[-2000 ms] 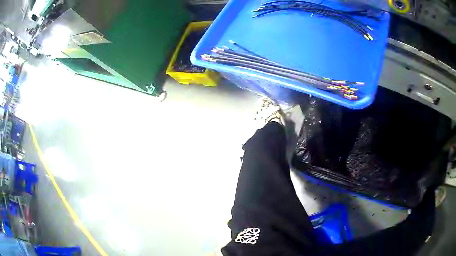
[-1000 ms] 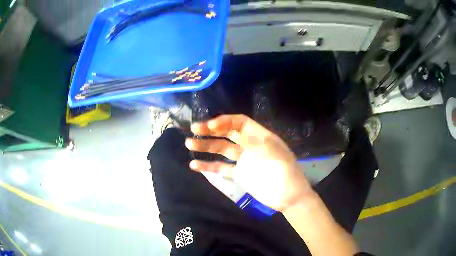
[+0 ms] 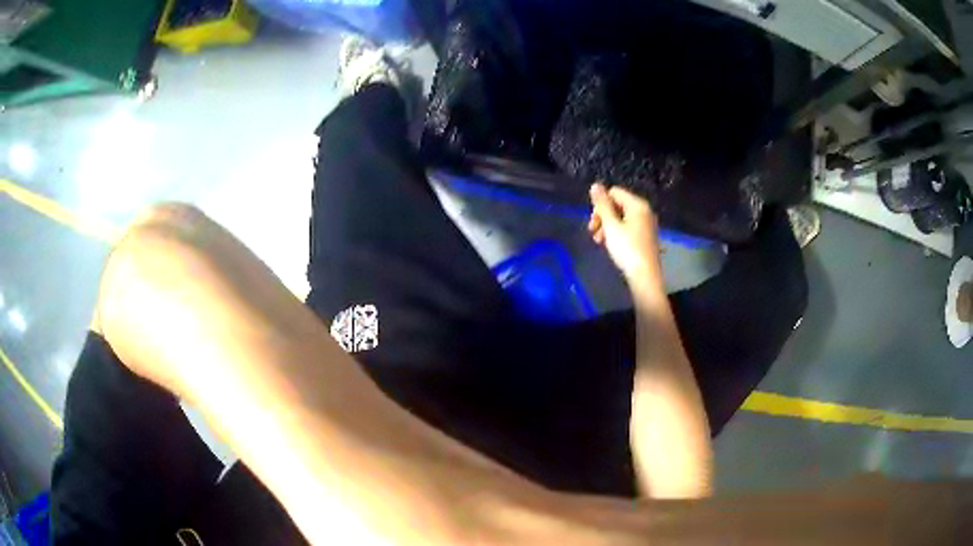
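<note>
My right hand (image 3: 624, 224) is small in the middle of the picture, in front of the dark plastic bag (image 3: 619, 128). Its fingers look curled, and no object shows in it; blur hides whether they are closed. My left arm is bent, with its elbow at the left, and its bare forearm crosses the foreground to the lower right edge. My left hand is out of the picture. Part of a blue container (image 3: 357, 15) is cut off by the top edge. No cables can be made out in it.
A blue plastic stool (image 3: 544, 279) stands between my black-clothed legs. A yellow crate (image 3: 208, 30) and green cabinet (image 3: 101, 53) are at the upper left. A light grey bench drawer (image 3: 827, 27) is at the upper right. Reels (image 3: 960, 302) stand at the right.
The view has tipped down, so the tray with the cables has left the picture. My right hand has moved farther from the camera. My left forearm has come across the foreground.
</note>
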